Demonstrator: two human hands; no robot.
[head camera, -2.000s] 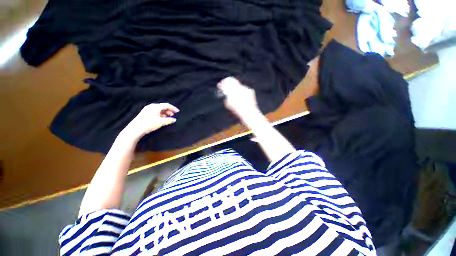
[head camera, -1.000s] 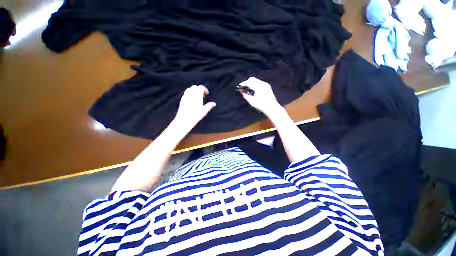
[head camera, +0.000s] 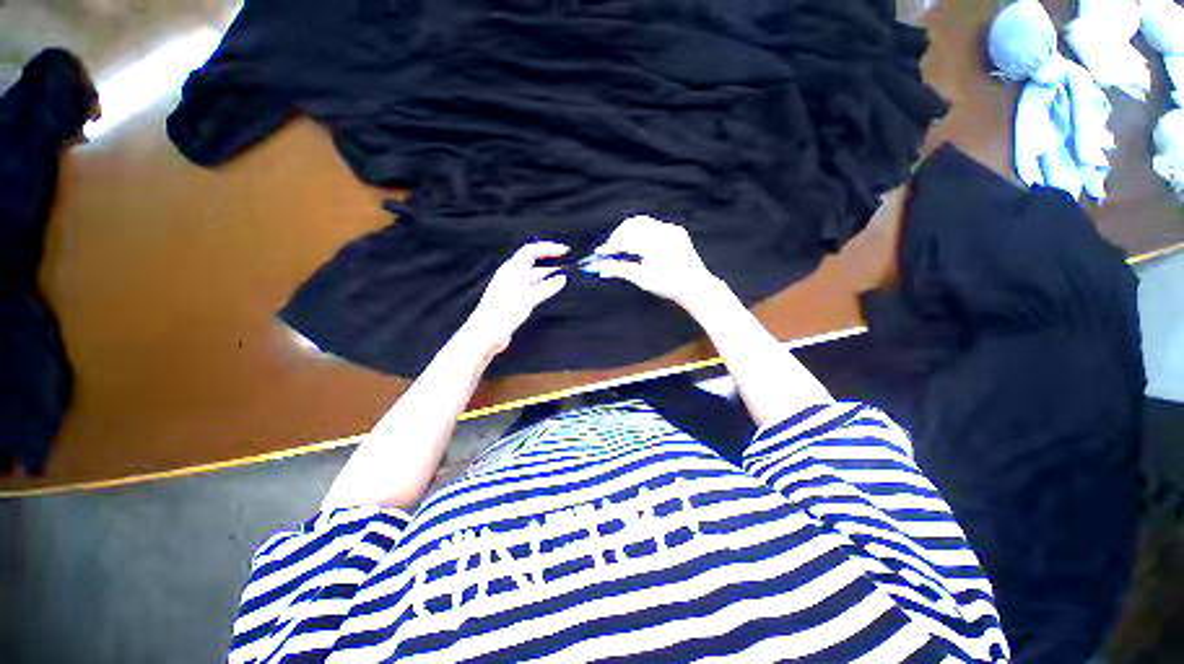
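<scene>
A large black dress (head camera: 571, 117) lies spread and wrinkled on the table, with its wide flounce (head camera: 416, 292) curving near the front edge. My left hand (head camera: 523, 288) pinches a bit of the black cloth over the flounce. My right hand (head camera: 660, 260) is close beside it, closed around small thread snips (head camera: 600, 260). Their thin shiny point faces my left fingertips. Most of the snips is hidden in the hand. Any loose thread is too fine to see.
The orange-brown table (head camera: 169, 324) has a yellowish front edge. Another black garment (head camera: 1026, 350) hangs over that edge at right. A black heap (head camera: 33, 260) lies at far left. Pale blue and white cloth bundles (head camera: 1062, 123) lie at upper right.
My hands have come together, from apart over the flounce to nearly touching. The shiny point now shows between them. The view has shifted left, bringing the left black heap in.
</scene>
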